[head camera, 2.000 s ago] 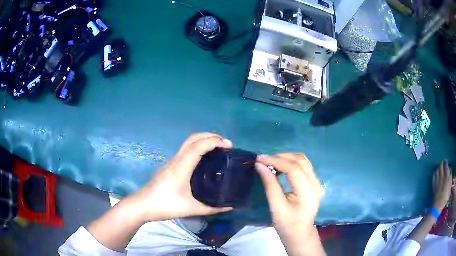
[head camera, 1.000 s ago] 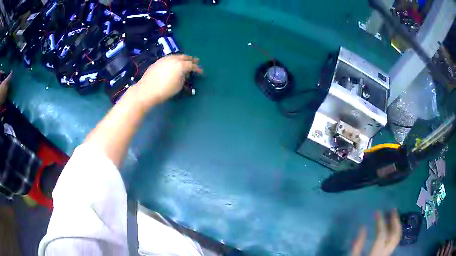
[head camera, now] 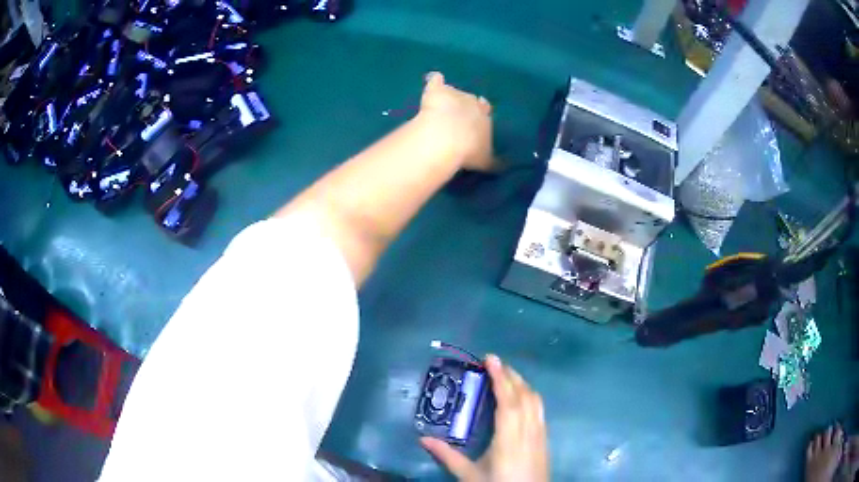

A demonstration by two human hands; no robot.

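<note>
My right hand [head camera: 509,428], at the lower middle, holds a small black chassis [head camera: 438,393] by its right and lower edges. The chassis shows a round detail and a blue-violet battery cell [head camera: 467,407] beside it. A thin lead with a white plug sticks out at its top left. My left hand [head camera: 459,122] is stretched out over the upper middle of the bench, left of the feeder. It covers the place of the round black unit; a thin lead [head camera: 403,112] shows beside it. The fingertips are mostly hidden, so its grip cannot be told.
A heap of part-assembled units [head camera: 141,104] lies at upper left. The silver-white screw feeder [head camera: 603,202] stands right of centre. A black electric screwdriver [head camera: 716,306] hangs right of it. A black speaker unit [head camera: 756,410], circuit boards [head camera: 793,348] and another person's hand [head camera: 825,454] are at right.
My left hand has moved from the heap's edge to the round unit's place. My right hand, blurred and apart from any part a second ago, now holds the chassis. The view has shifted.
</note>
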